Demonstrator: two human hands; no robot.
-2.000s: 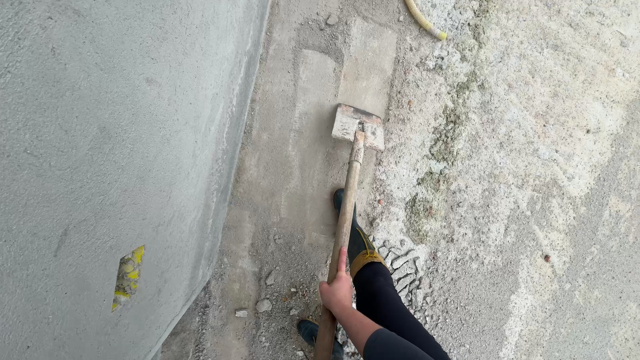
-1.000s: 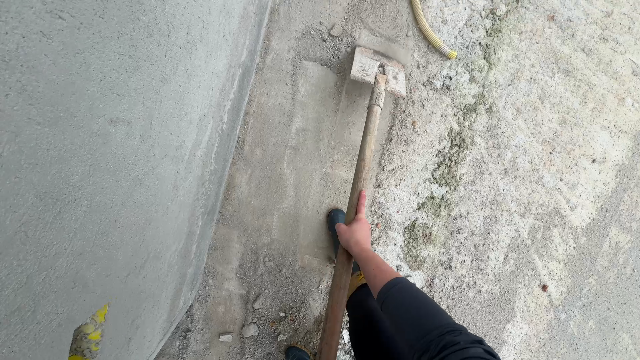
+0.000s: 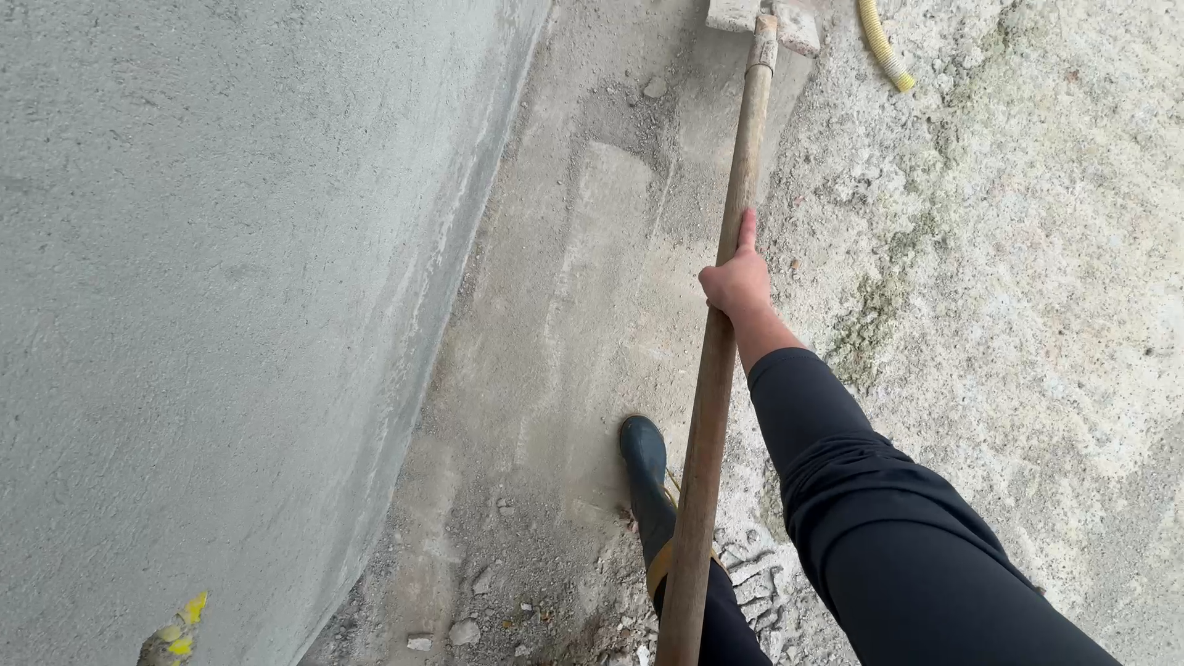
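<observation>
My right hand (image 3: 740, 277), in a dark sleeve, grips the long wooden handle (image 3: 708, 416) of a hoe-like scraping tool, its index finger stretched along the wood. At the top edge the tool's flat, mortar-crusted metal blade (image 3: 800, 26) rests on or just above the gritty concrete ground, partly cut off by the frame. The handle runs down past my rubber boot (image 3: 645, 449) and out of the bottom edge. My left hand is out of view.
A rendered grey wall (image 3: 231, 231) stands on the left, with a yellow-marked stub (image 3: 176, 634) at its lower part. Loose rubble (image 3: 464, 633) lies near the bottom. A yellow ribbed hose (image 3: 883, 46) lies at the top right, beside rough pale concrete (image 3: 1045, 277).
The blade and my right hand have moved forward, away from my body, along the ground beside the wall. One boot seen at the bottom earlier is out of view.
</observation>
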